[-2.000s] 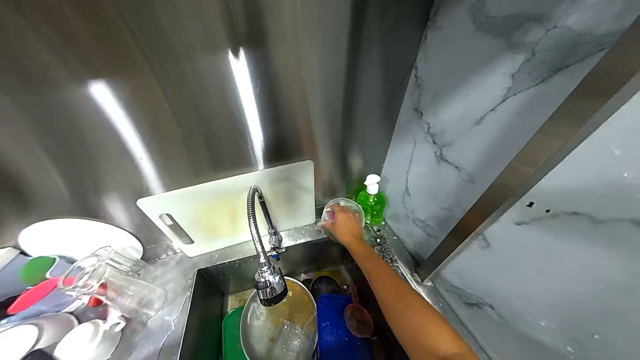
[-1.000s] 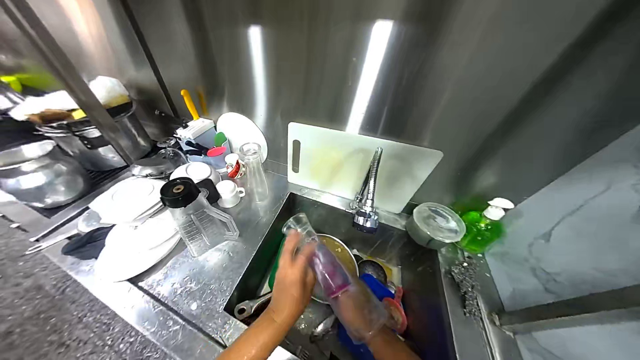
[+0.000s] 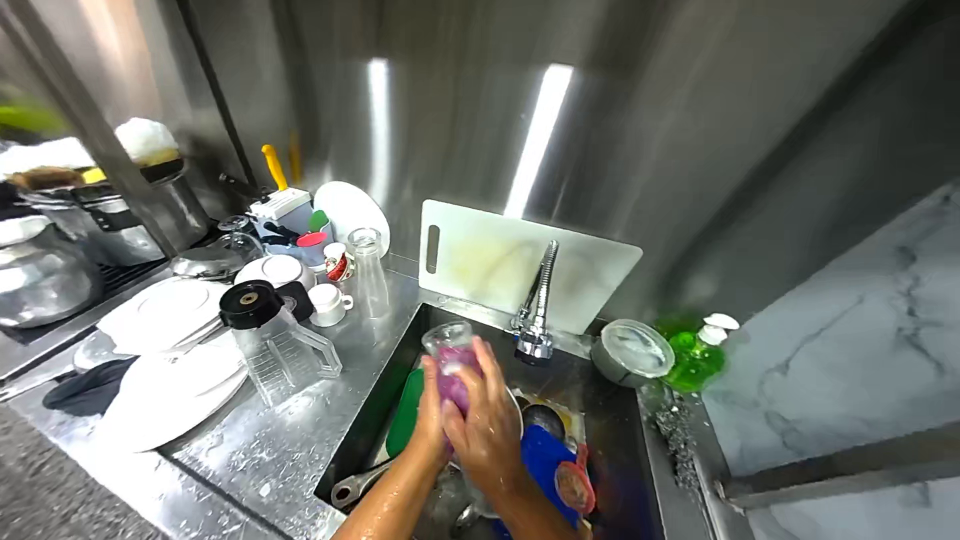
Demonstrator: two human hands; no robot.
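A clear drinking glass point(image 3: 448, 334) is tilted over the steel sink, its rim toward the faucet. My left hand point(image 3: 433, 420) is closed around its left side. My right hand point(image 3: 482, 420) wraps the right side, with a pink-purple scrubber point(image 3: 457, 379) showing between the hands; whether it is inside or outside the glass I cannot tell. Under the hands the sink holds a pot, mostly hidden, a green item point(image 3: 407, 412), a blue item point(image 3: 547, 465) and a red-rimmed strainer or cup point(image 3: 574, 486). The flexible faucet point(image 3: 535, 341) hangs behind.
Left counter: a blender jug point(image 3: 281, 352), stacked white plates point(image 3: 176, 390), a white cup point(image 3: 328, 304), a tall glass point(image 3: 370, 277). A white cutting board point(image 3: 517, 259) leans on the wall. Right of the faucet: a round plastic tub point(image 3: 634, 352) and a green soap bottle point(image 3: 696, 360).
The view has swung left since two seconds ago. One second ago the glass and the pink-purple scrubber were between my hands lower and blurred; now both hands are closer together around the glass.
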